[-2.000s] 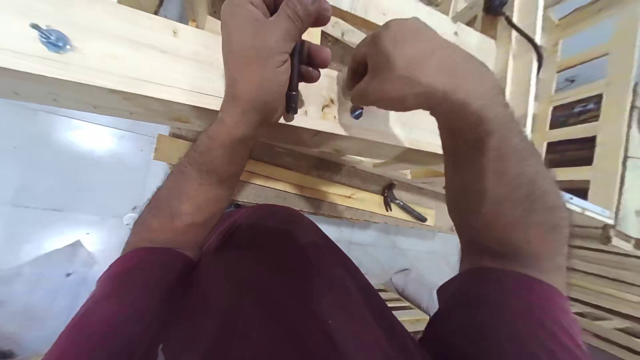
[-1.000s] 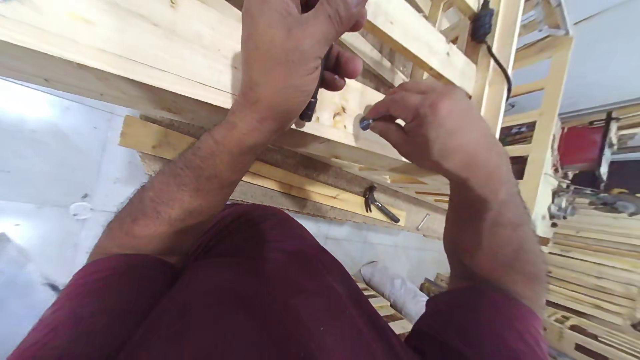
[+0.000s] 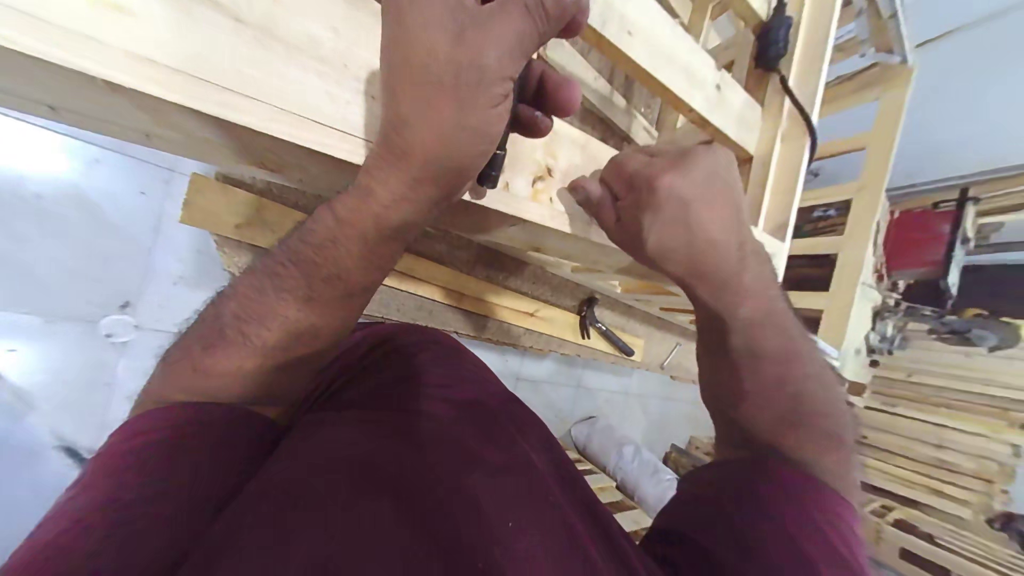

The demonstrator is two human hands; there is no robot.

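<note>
My left hand (image 3: 472, 88) is closed around a dark, slim tool (image 3: 494, 166), whose lower tip sticks out below the palm over the edge of a pale wooden beam (image 3: 264, 72). The rest of the tool is hidden by the fingers. To its right, my right hand (image 3: 664, 200) has its fingers curled down at the same beam, beside a knot in the wood. Whether something is between those fingertips cannot be seen. A claw hammer (image 3: 606, 326) lies on a board (image 3: 512, 308) below the beam.
A bolt or large nail (image 3: 671, 355) lies right of the hammer. A black cable with an inline plug (image 3: 774, 40) hangs at the slatted wooden frame (image 3: 860, 184). Stacked slats (image 3: 944, 416) stand at the right. A white roll-like object (image 3: 624, 464) is on the tiled floor (image 3: 72, 248).
My right hand had a round metal bolt head at its fingertips one second ago; that piece is now out of sight. My left hand has kept hold of the dark tool.
</note>
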